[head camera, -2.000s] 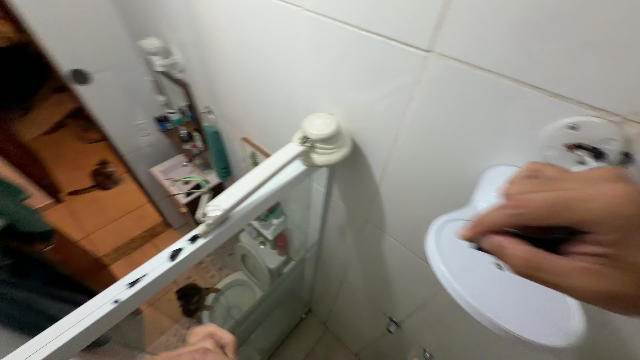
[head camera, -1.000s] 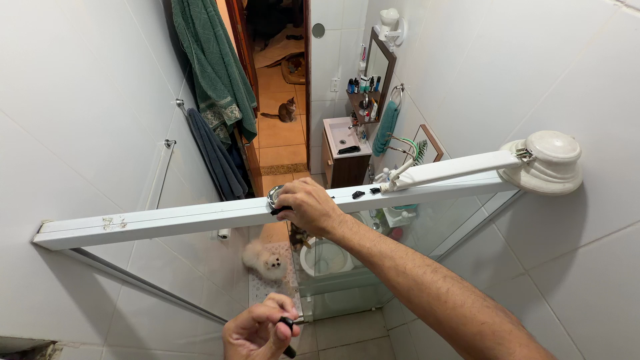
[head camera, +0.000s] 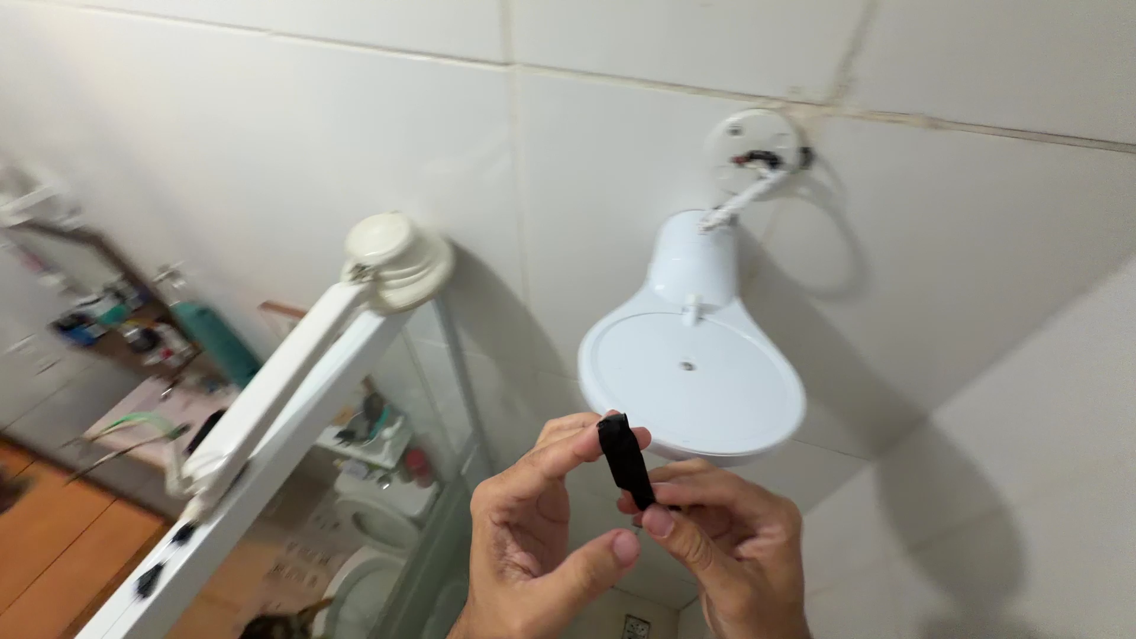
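Between both hands is a short black strip (head camera: 627, 461), which looks like tape. My left hand (head camera: 546, 524) touches its upper end with the fingertips, its thumb held apart. My right hand (head camera: 723, 532) pinches its lower end between thumb and fingers. Just beyond the hands is a white electric shower head (head camera: 692, 373), hung from the tiled wall. Above it a round white wall plate (head camera: 754, 153) has dark-wrapped wire ends and a white cable running down to the shower.
To the left, a white shower-enclosure rail (head camera: 293, 399) with small black pieces on top meets a cream round fitting (head camera: 398, 257) on the wall. Below are a toilet (head camera: 368, 568), a sink counter (head camera: 146, 417) and part of an animal (head camera: 275, 626).
The view has swung from the rail back to the shower. My right hand has left the rail, and both hands are now together at the black strip.
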